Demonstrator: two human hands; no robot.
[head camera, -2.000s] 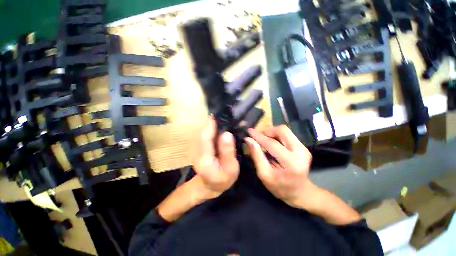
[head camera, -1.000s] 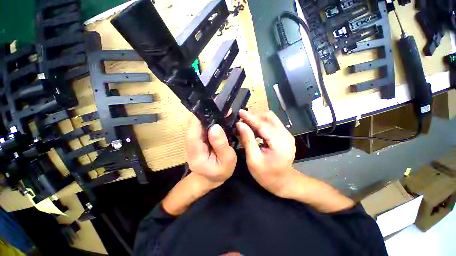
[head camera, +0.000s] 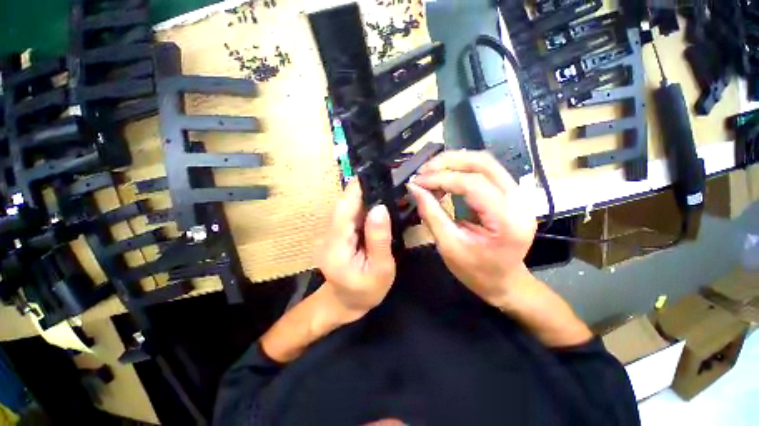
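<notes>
A black comb-shaped housing (head camera: 355, 100) is held up over the light board, its spine running away from me and its arms pointing right. A green circuit board strip (head camera: 341, 148) shows along the left side of the spine. My left hand (head camera: 358, 250) grips the near end of the spine, thumb on top. My right hand (head camera: 478, 220) has thumb and index finger closed together at one of the nearer arms. Thin reddish wire seems to show near that arm. Whether the right fingertips pinch a wire or the arm itself cannot be told.
Black comb units (head camera: 179, 141) are piled at left. Small black parts (head camera: 258, 62) lie scattered at the board's far side. A black box with a white label (head camera: 499, 125), its cable, open housings (head camera: 582, 66) and a thick black corded cylinder (head camera: 681, 141) lie at right. Cardboard boxes (head camera: 707, 341) stand below.
The housing has turned from leaning left to more upright, its far end swinging right. My right hand has moved slightly right and away, from the nearest arm toward the one beyond it.
</notes>
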